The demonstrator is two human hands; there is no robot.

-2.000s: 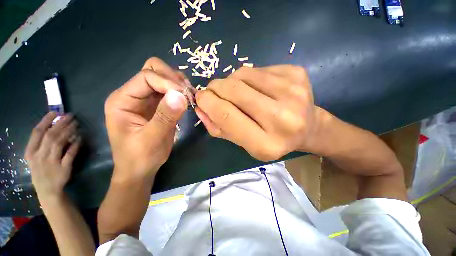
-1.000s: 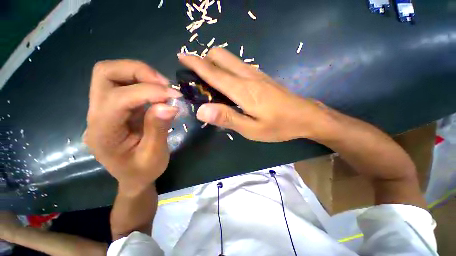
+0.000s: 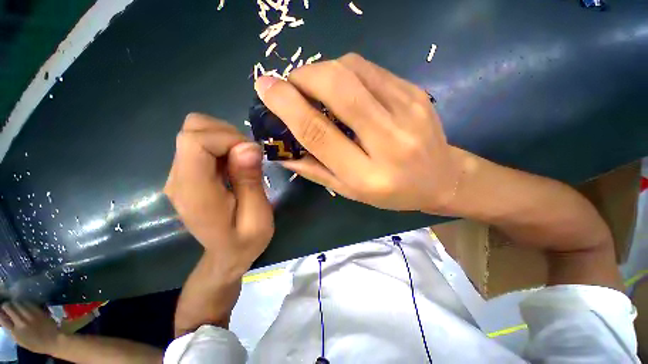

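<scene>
My right hand (image 3: 376, 138) is closed over a black device sub-assembly (image 3: 264, 122), held above the dark bench. A gold flex circuit (image 3: 280, 149) shows on its near left end. The rest of the body is hidden under my fingers. My left hand (image 3: 224, 178) is at the left end of the device, thumb pressed to the curled forefinger. Whether anything is pinched there cannot be told. Small cream strips (image 3: 277, 25) lie in a loose pile beyond my hands, and a few lie near the device.
The dark green bench (image 3: 142, 85) has a pale edge rail (image 3: 67, 53) at upper left. Tiny white specks (image 3: 50, 220) lie at left. Another person's hand (image 3: 28, 323) is at lower left. Part of a blue unit (image 3: 593, 3) shows at top right. A cardboard box (image 3: 508, 266) stands below right.
My right hand has brought out the black device and now wraps over it. My left hand has moved slightly right, its fingers more curled. The neighbour's hand and the white-faced unit have left the bench at left.
</scene>
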